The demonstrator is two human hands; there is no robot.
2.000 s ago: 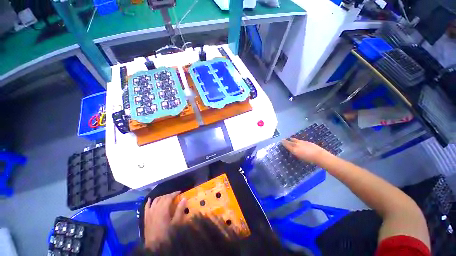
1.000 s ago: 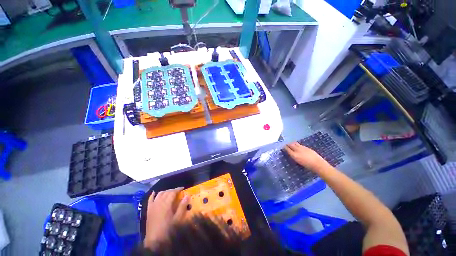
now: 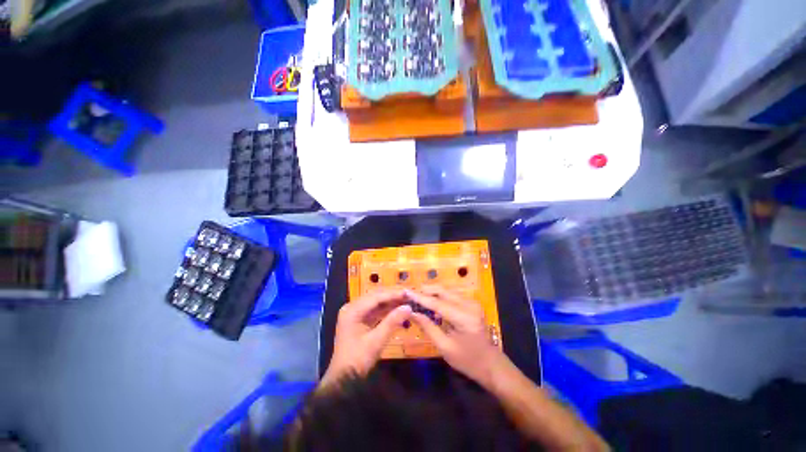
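Note:
The orange fixture plate (image 3: 420,256) lies flat on a black surface in front of me. Dark holes show along its upper row. My left hand (image 3: 367,331) and my right hand (image 3: 460,331) meet over the plate's middle, fingertips close together. A small dark part (image 3: 426,311) shows between the fingers, mostly hidden by them; which hand grips it is hard to tell. The component tray (image 3: 654,252), with many tiny pockets, lies at the right. The module tray (image 3: 210,272) with silvery squares lies at the left.
The white machine (image 3: 371,172) stands ahead with its touchscreen (image 3: 466,169), red button (image 3: 598,161), green fixture plate (image 3: 406,86) and blue-covered fixture plate (image 3: 541,44). An empty black blister tray (image 3: 263,172) lies beside it. Blue stools (image 3: 610,371) stand on both sides.
My right hand has left the component tray and come to the orange plate beside my left hand. My left hand has moved from the plate's left edge to its middle. The view has shifted.

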